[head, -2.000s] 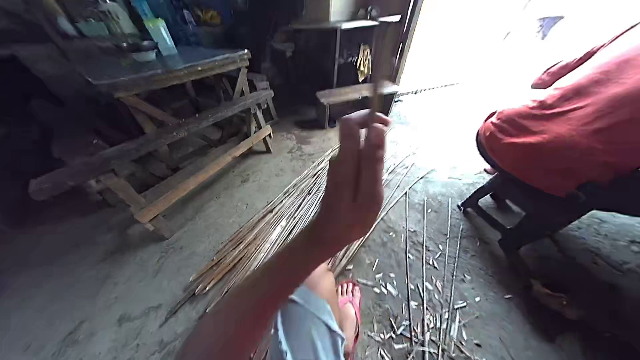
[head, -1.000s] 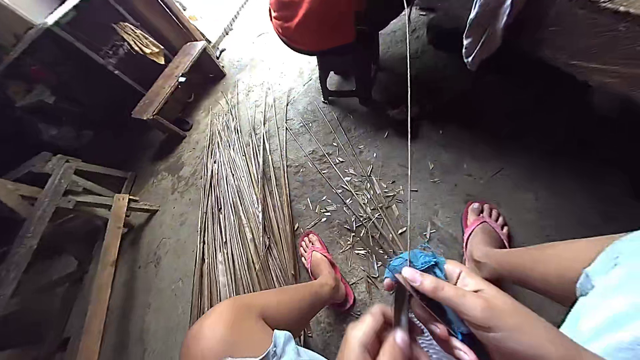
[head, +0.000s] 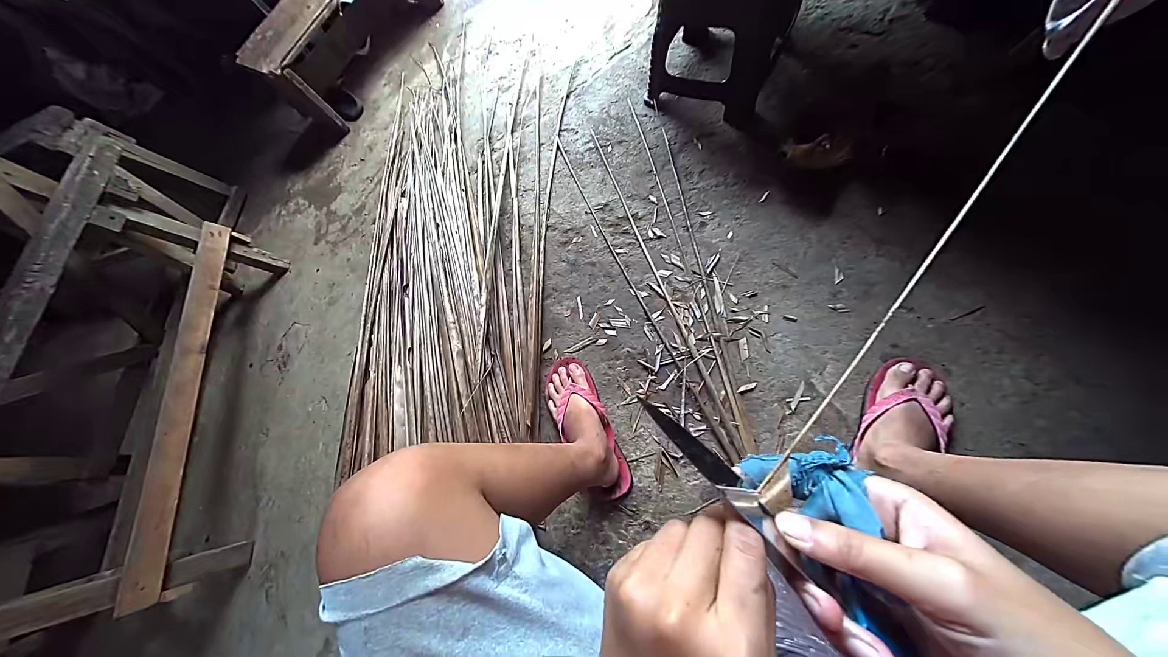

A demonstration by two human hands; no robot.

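A knife with a dark pointed blade point(head: 691, 447) angles up and left between my hands, its lower part running in under my right fingers. My right hand point(head: 949, 575) is closed around it, with a bunched blue cloth point(head: 835, 488) against the fingers. My right thumb presses beside the near end of a long thin stick point(head: 922, 274), which crosses the blade and slants up to the right. My left hand point(head: 693, 584) is a fist close beside the blade; what lies inside its fingers is hidden.
A bundle of long thin sticks point(head: 438, 301) lies on the floor beside my sandalled foot. More sticks point(head: 680, 319) lie among scattered shavings between my feet. A wooden bench frame point(head: 178, 411) stands left, a low wooden bench point(head: 287, 41) upper left, and a dark stool point(head: 721, 78) top.
One hand was raised two seconds ago; now both hands are together low at the knife and blue cloth. The long stick has tilted from near upright to the right. The view has turned downward.
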